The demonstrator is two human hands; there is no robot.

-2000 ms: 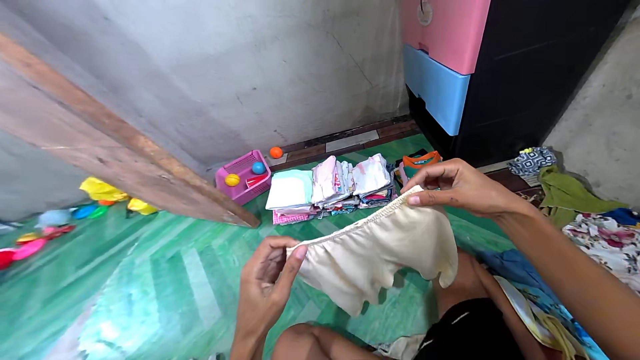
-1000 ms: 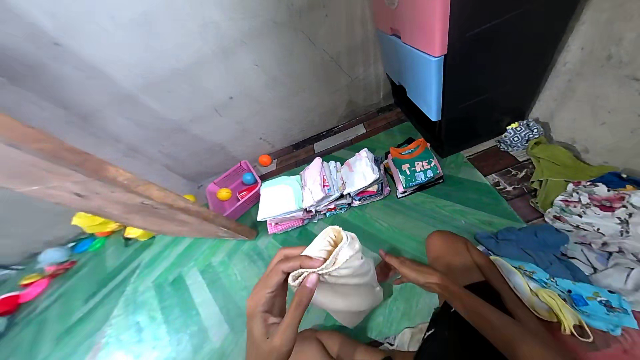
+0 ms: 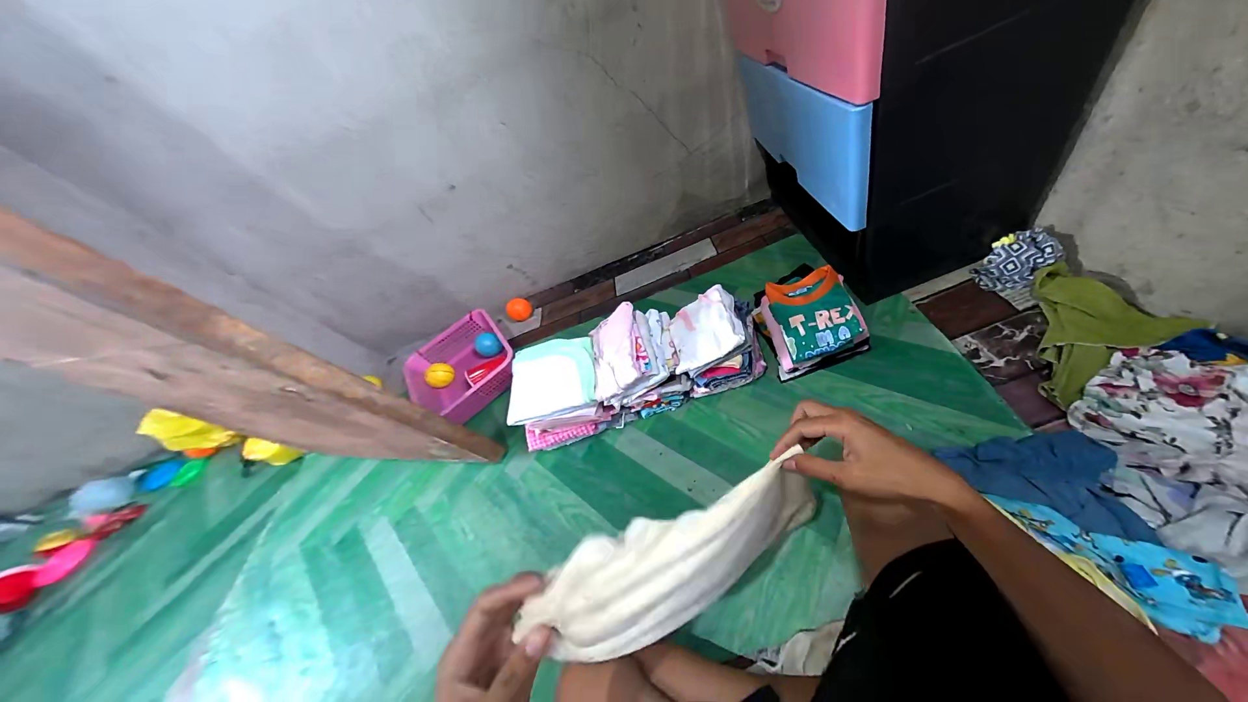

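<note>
A cream cloth garment (image 3: 663,575) is stretched between my two hands, above the green patterned floor and my bent legs. My left hand (image 3: 502,634), low in the middle of the view, pinches its lower left end between thumb and fingers. At its upper right end, my right hand (image 3: 848,448) grips a corner with thumb and fingertips. Beyond the garment stand stacks of folded clothes, with a white and mint cloth (image 3: 554,380) at the left, a white folded garment (image 3: 709,330) farther right, and a green T-shirt with an orange collar (image 3: 819,317) on the rightmost stack.
A pink plastic basket (image 3: 458,366) with small balls stands by a wooden post (image 3: 244,361). Colourful toys (image 3: 97,502) lie at the left. A black drawer cabinet with a blue drawer front (image 3: 809,136) stands at the back. Loose clothes, including a floral cloth (image 3: 1170,409), are heaped at the right.
One second ago the garment was bunched in my left hand, with my right hand beside it. Now both hands hold it stretched out, my right hand farther up and right.
</note>
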